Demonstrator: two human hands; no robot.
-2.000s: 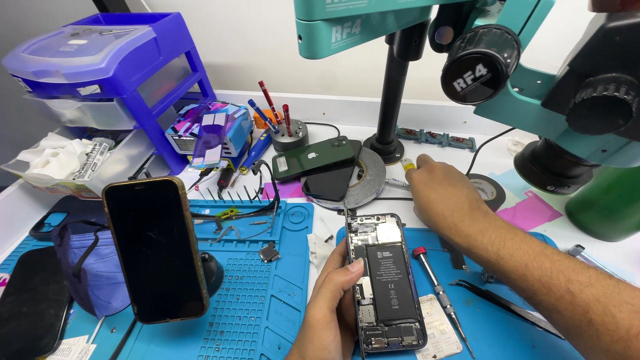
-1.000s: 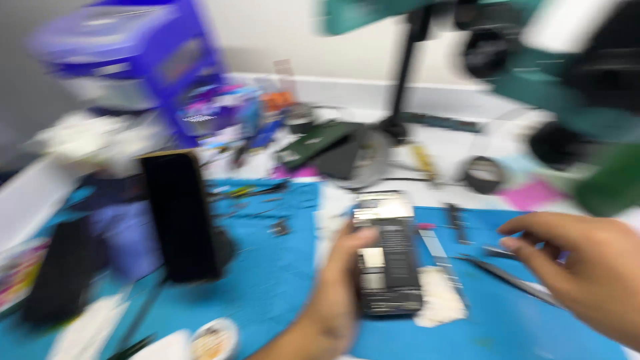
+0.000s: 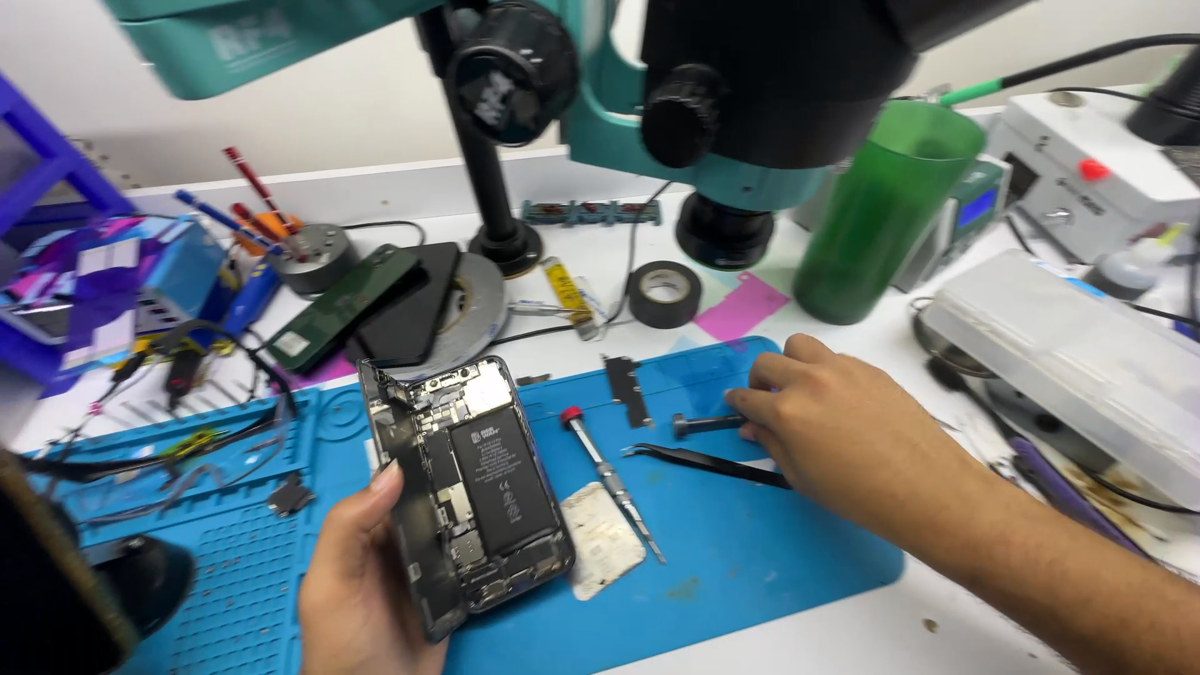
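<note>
My left hand holds an opened smartphone with its battery and boards showing; its dark display panel is folded up along the left edge, under my thumb. My right hand has its fingertips on the end of a small dark cylindrical tool lying on the blue silicone mat. Just below it lie black curved tweezers, partly under the hand. Between the phone and the tweezers rests a precision screwdriver with a red cap. A stained white pad and a dark metal shield plate are nearby.
Above the mat hangs a microscope head on a black post. Behind stand a green cup, black tape roll, dark green phone back and screwdriver holder. A translucent case lies right; a dark phone stands left.
My right hand has left the area by the tape rolls and is at the dark tool on the mat's right side. The display panel now shows folded up at the phone's left. The view has turned right.
</note>
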